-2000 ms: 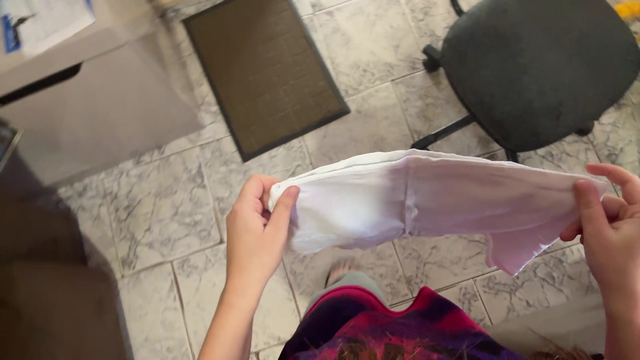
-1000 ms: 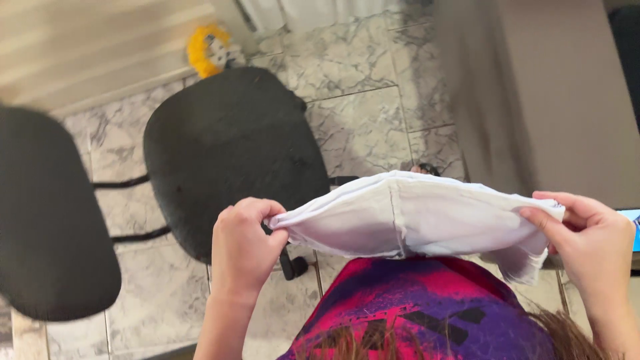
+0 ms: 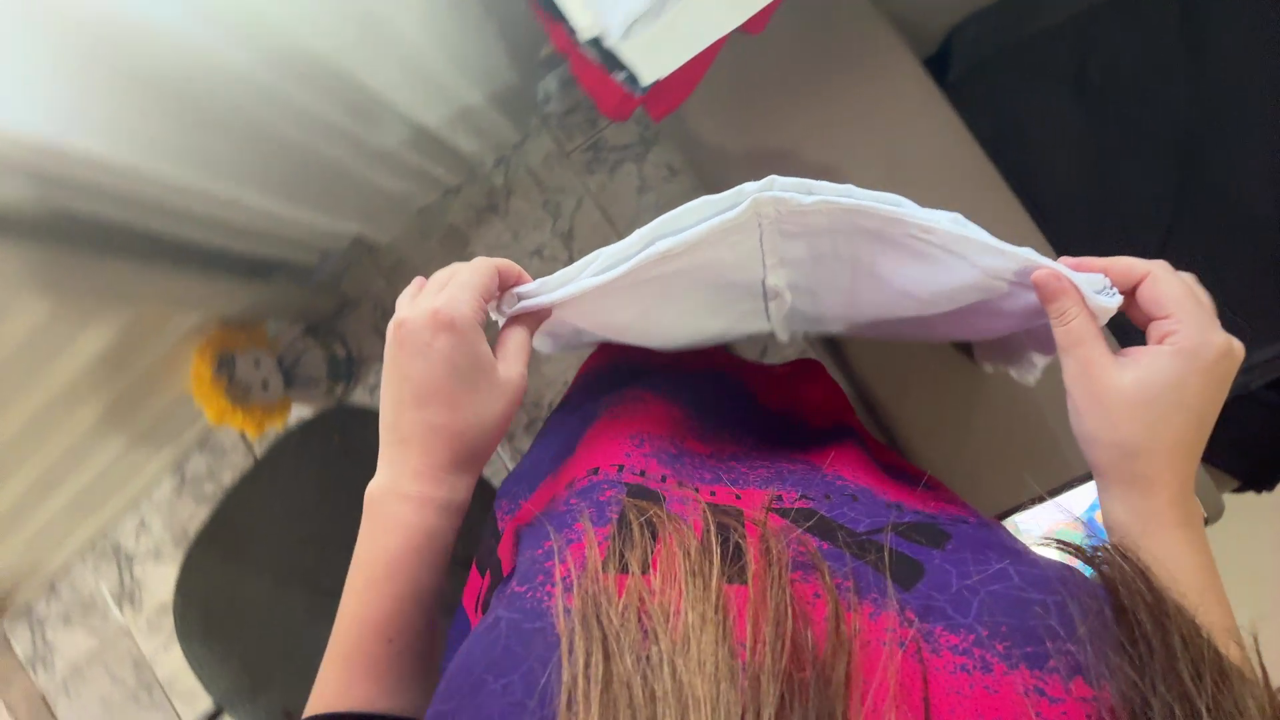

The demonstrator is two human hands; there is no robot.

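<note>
A folded white cloth garment (image 3: 660, 280) with a dark vertical seam line is stretched between my two hands, in front of my pink and purple shirt. My left hand (image 3: 450, 360) pinches its left end between thumb and fingers. At the other end, my right hand (image 3: 1150, 350) grips the gathered layers between thumb and fingers. The upper edge bows upward at the middle, and a loose flap hangs near my right hand. Long hair hangs over the shirt below.
A dark chair (image 3: 290, 560) stands at lower left, near a yellow-rimmed decoration (image 3: 240, 380). Pale curtains (image 3: 250, 130) cover the upper left. A red-edged item with white sheets (image 3: 650, 50) is at the top. Black fabric (image 3: 1130, 150) lies at right, and a lit screen (image 3: 1060, 525) shows beside my right forearm.
The view has swung well round, from the floor mat and chair to the curtains and red-edged item. Both hands have kept hold of the white cloth.
</note>
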